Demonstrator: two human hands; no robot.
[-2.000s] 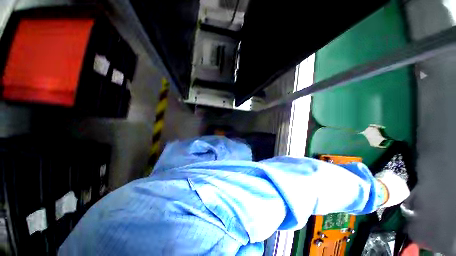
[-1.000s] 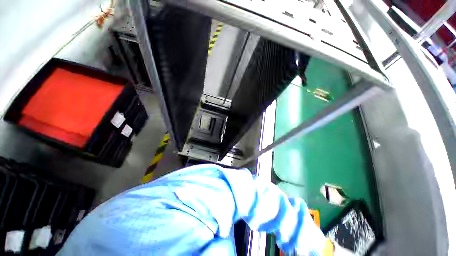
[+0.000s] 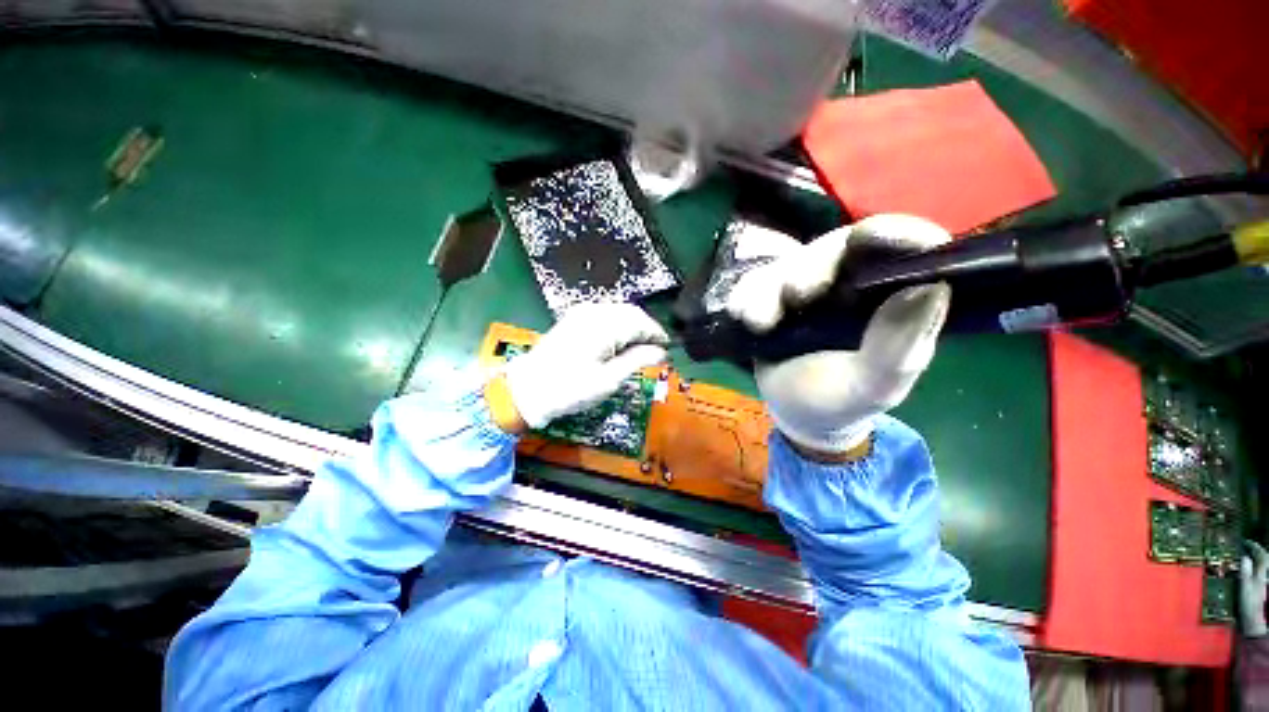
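Note:
My right hand (image 3: pixel 849 334), in a white glove, is closed around a black electric screwdriver (image 3: pixel 1016 271) held nearly level, its tip pointing left. My left hand (image 3: pixel 592 365), also gloved, is at the screwdriver's tip with thumb and fingers pinched together; whether a small screw is between them cannot be seen. Below the left hand a green circuit board (image 3: pixel 610 422) lies in the left part of the orange fixture (image 3: pixel 710 441). The glove covers part of the board. A black tray of small silvery screws (image 3: pixel 573 230) lies just beyond the left hand.
A second black tray with a clear bag (image 3: pixel 733 253) is partly behind my right hand. A red foam sheet (image 3: pixel 932 153) lies beyond it. Another red sheet (image 3: pixel 1113 515) is at the right, with several green boards (image 3: pixel 1180 466). A metal rail (image 3: pixel 654 540) edges the bench. A gloved hand shows at the far right edge.
The view has swung from the floor and stacked totes to the bench. Both hands are now visible, and the screwdriver is now in my right hand.

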